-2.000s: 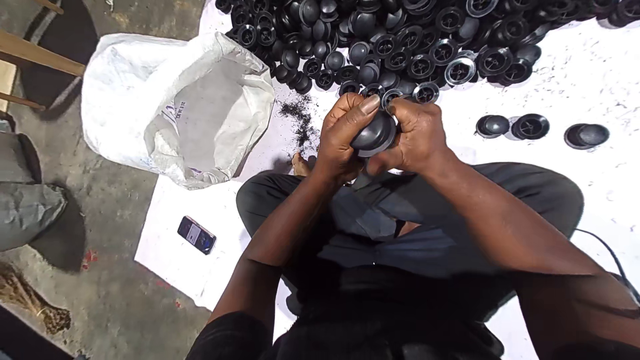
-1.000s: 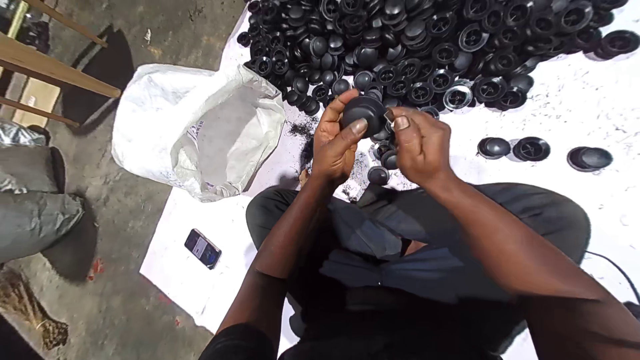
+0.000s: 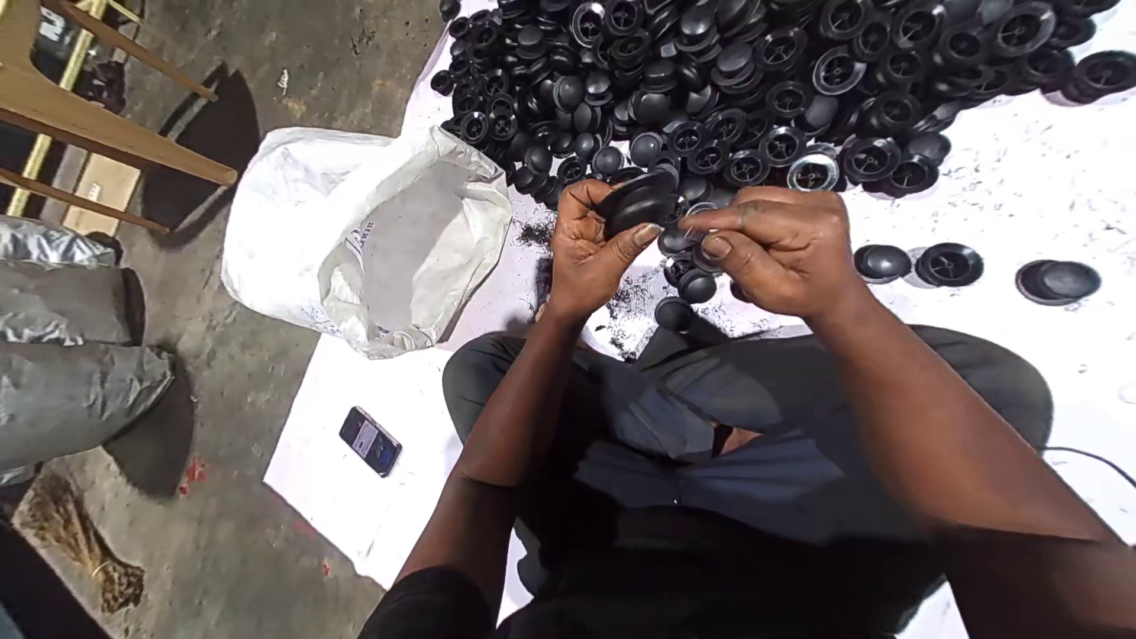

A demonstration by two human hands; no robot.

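My left hand holds a round black plastic part by its edge, tilted above my lap. My right hand is just to its right, thumb and forefinger pinched together near the part's rim; whether something small is between them cannot be told. Right behind both hands lies a large heap of similar black plastic parts, some domed, some showing spoked undersides. A few more lie below my hands, among them a domed one. Other parts lie separately on the white sheet at the right.
An open white woven sack stands left of my hands. A smartphone lies on the white sheet. Farther left are wooden furniture legs, grey filled bags and a straw broom. Black shavings are scattered near my knees.
Two seconds ago both hands were closed together around a black part. They have since come apart, and the part is in my left hand, with my right hand beside it.
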